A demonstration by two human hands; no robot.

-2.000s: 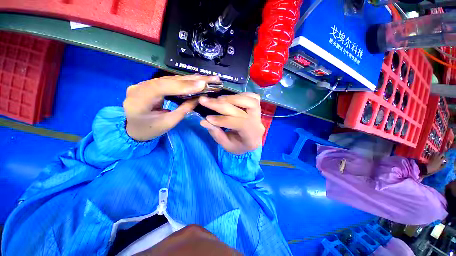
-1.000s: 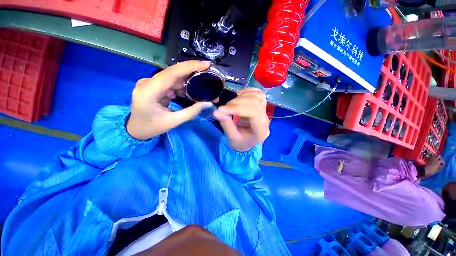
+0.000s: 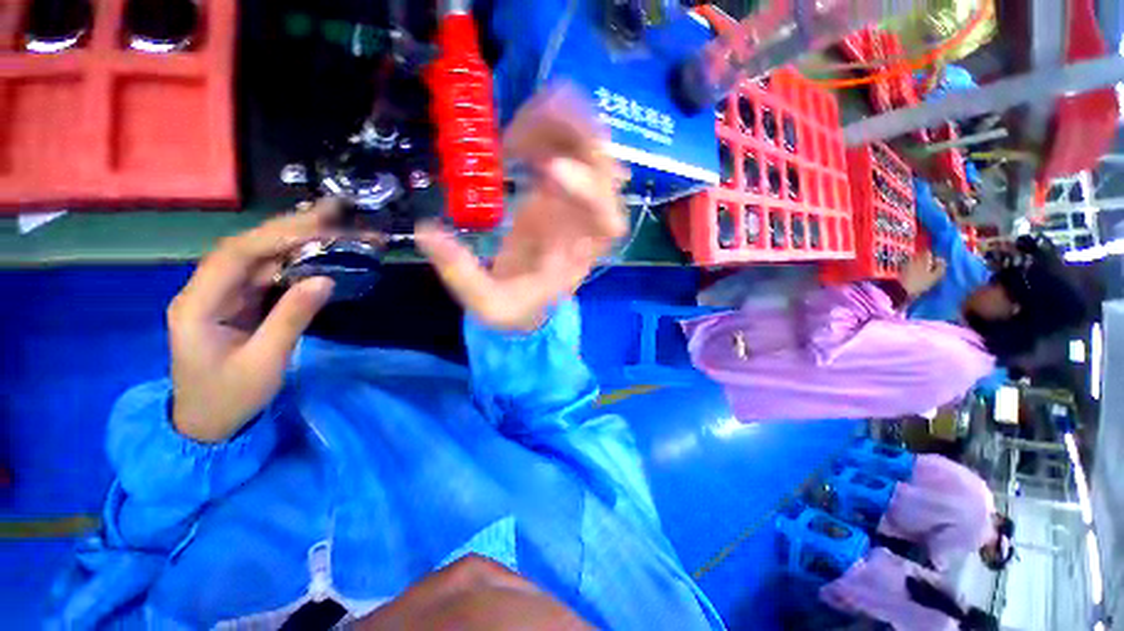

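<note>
My left hand [image 3: 240,321] grips a round black watch case [image 3: 330,261] with a metallic rim between thumb and fingers, in front of the test fixture. My right hand [image 3: 542,222] is raised beside the red ribbed lever grip [image 3: 465,123], blurred, with thumb and fingers apart; I see nothing held in it. The fixture's shiny seat [image 3: 364,185] sits on a dark plate behind the watch case. The right hand partly overlaps the blue tester box [image 3: 647,123].
A red tray [image 3: 117,136] with large pockets lies at the upper left, with watch cases at its top. A tilted red tray [image 3: 779,173] full of round cases stands right of the tester. A clear cylinder [image 3: 789,43] is above. Persons in pink smocks are at the right.
The view has turned, so the bench things sit further left. My right hand has moved away from the watch case, up beside the red lever, and opened. My left hand still holds the case.
</note>
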